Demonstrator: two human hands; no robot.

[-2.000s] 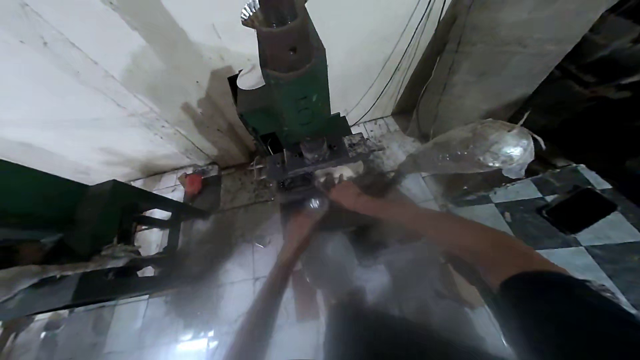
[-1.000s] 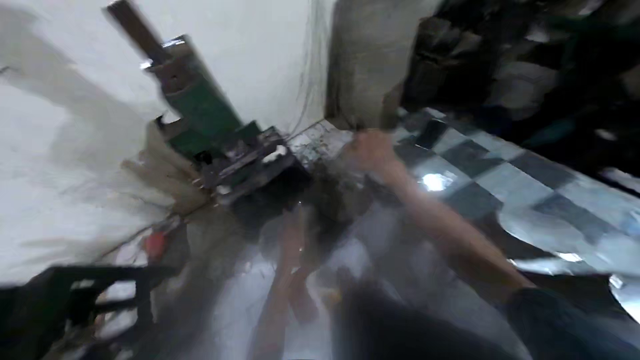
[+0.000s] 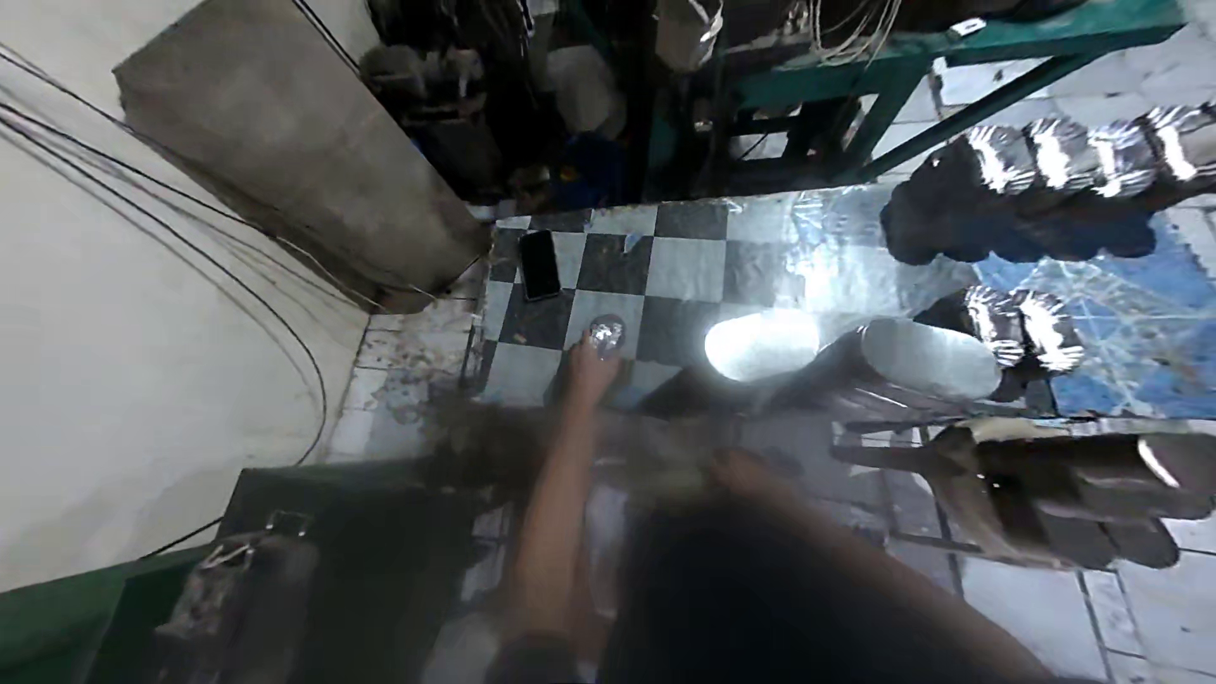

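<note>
My left hand [image 3: 594, 372] reaches forward onto a checkered low tabletop and has its fingers on a small shiny round metal piece [image 3: 606, 334]. A black phone [image 3: 540, 265] lies on the checks, beyond that hand and a little to its left. My right hand [image 3: 746, 472] is low and blurred, near the table's near edge; its fingers and anything in them cannot be made out. To the right of the left hand are shiny stacked metal pieces [image 3: 931, 357] lying on their side, with a bright round end.
More shiny stacks [image 3: 1083, 157] lie at the far right. A green metal table [image 3: 883, 95] stands beyond the checkered top [image 3: 684, 271]. A concrete pillar [image 3: 304, 142] and hanging cables are at the left; green machinery [image 3: 361, 560] fills the lower left. Long dark cylindrical pieces [image 3: 1073, 475] are at the right.
The view has swung far to the right, from the green machine by the wall to the checkered tabletop. My left hand has moved from beside the machine to the tabletop.
</note>
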